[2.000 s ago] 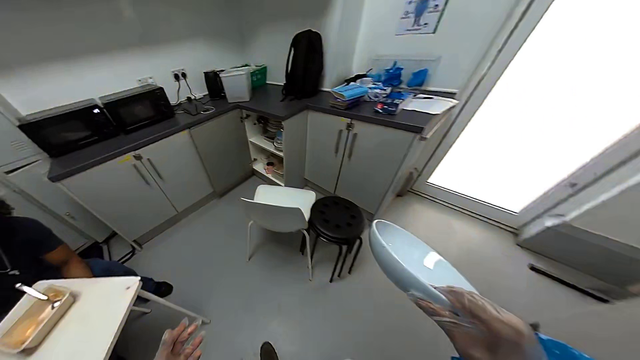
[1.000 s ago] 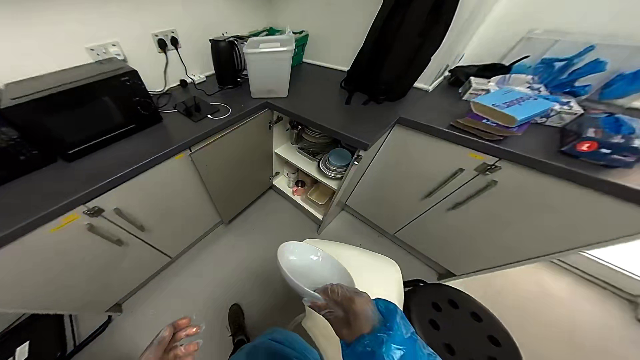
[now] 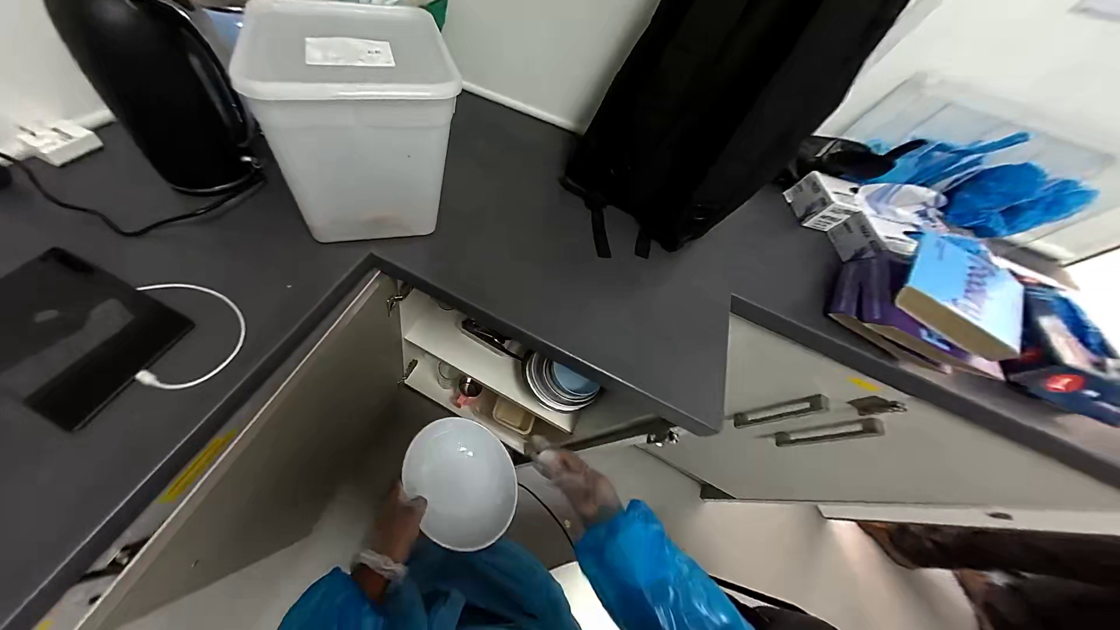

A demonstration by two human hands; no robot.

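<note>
My left hand (image 3: 395, 529), in a clear glove, holds a white oval bowl (image 3: 461, 484) by its left edge, in front of the corner cupboard. To the right of the bowl, my right hand (image 3: 579, 484), also gloved, reaches toward the cupboard opening; it is blurred, and whether it touches anything is unclear. Stacked plates and bowls (image 3: 560, 383) sit on the upper shelf (image 3: 468, 353). Below them are a beige rectangular container (image 3: 514, 415), a drinking glass (image 3: 448, 374) and a red item. Blue plastic sleeves cover both forearms.
The cupboard door (image 3: 289, 446) stands open at left. On the dark worktop (image 3: 560, 254) are a black kettle (image 3: 153, 92), a lidded plastic tub (image 3: 350, 131), a black backpack (image 3: 700, 114) and books (image 3: 962, 293). Part of a white chair (image 3: 582, 595) shows below; someone's legs (image 3: 989, 560) are at lower right.
The view has moved in close to the corner cupboard. The bowl, in my right hand one second ago, is now in my left hand. My right hand has let it go.
</note>
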